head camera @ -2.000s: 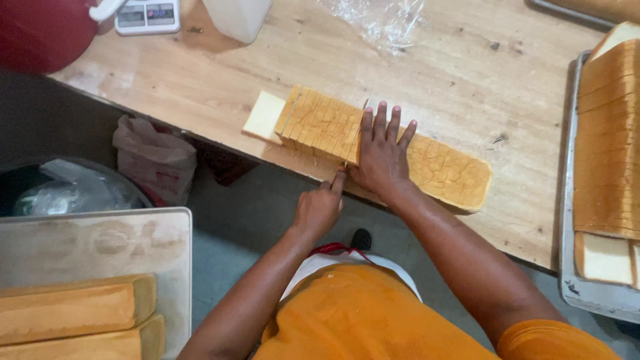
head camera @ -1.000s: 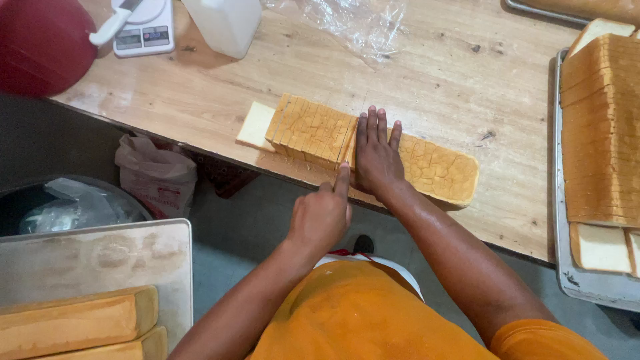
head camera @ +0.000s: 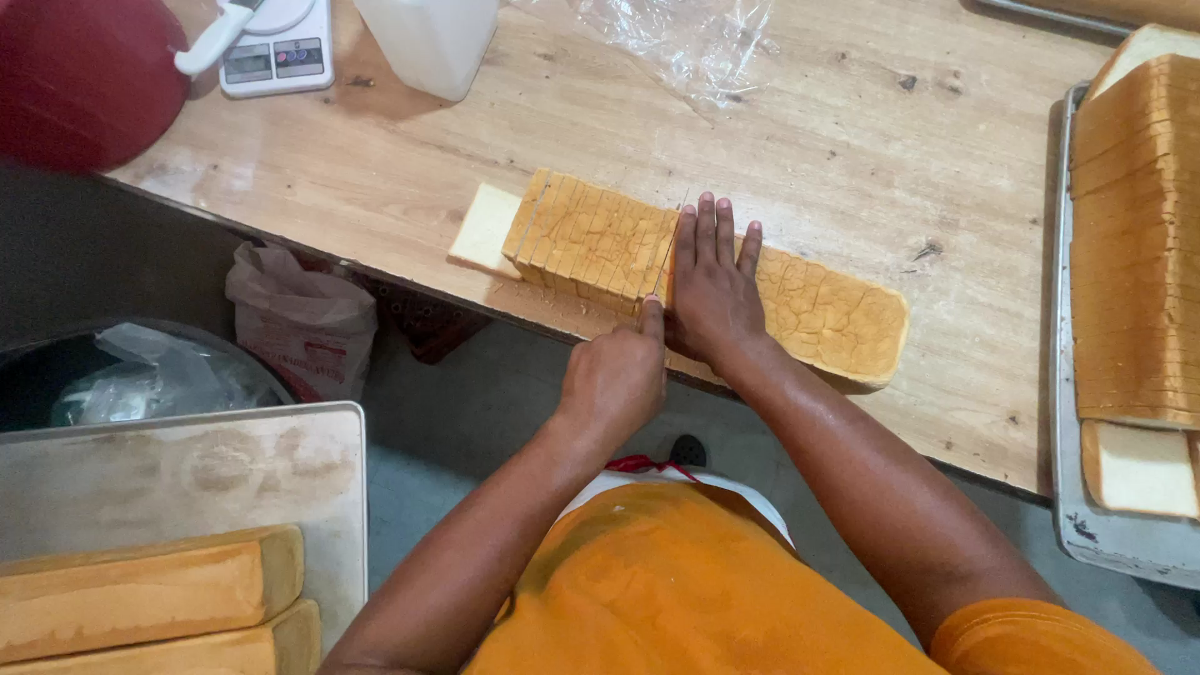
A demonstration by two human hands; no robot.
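A long loaf of bread (head camera: 825,309) lies along the front edge of the wooden table, its left part cut into upright slices (head camera: 591,234). One slice (head camera: 487,230) lies flat at the left end. My left hand (head camera: 614,380) is closed around a knife's handle, mostly hidden in the fist, with its index finger pointing along the tool. The thin knife blade (head camera: 669,246) stands in the loaf, right of the slices. Flat on top of the loaf, just right of the blade, rests my right hand (head camera: 717,281), fingers slightly apart.
Sliced bread (head camera: 1130,253) fills a metal tray (head camera: 1065,375) at the right. Whole loaves (head camera: 141,591) lie on another tray (head camera: 187,469) at lower left. A red tub (head camera: 84,84), kitchen scale (head camera: 278,61), white-handled knife (head camera: 211,42), plastic container (head camera: 436,42) and clear plastic wrap (head camera: 694,42) stand toward the back.
The cut slices at the left reach further along the loaf than two seconds ago. Both hands remain at the loaf, the right one still pressed on top. The view has shifted slightly.
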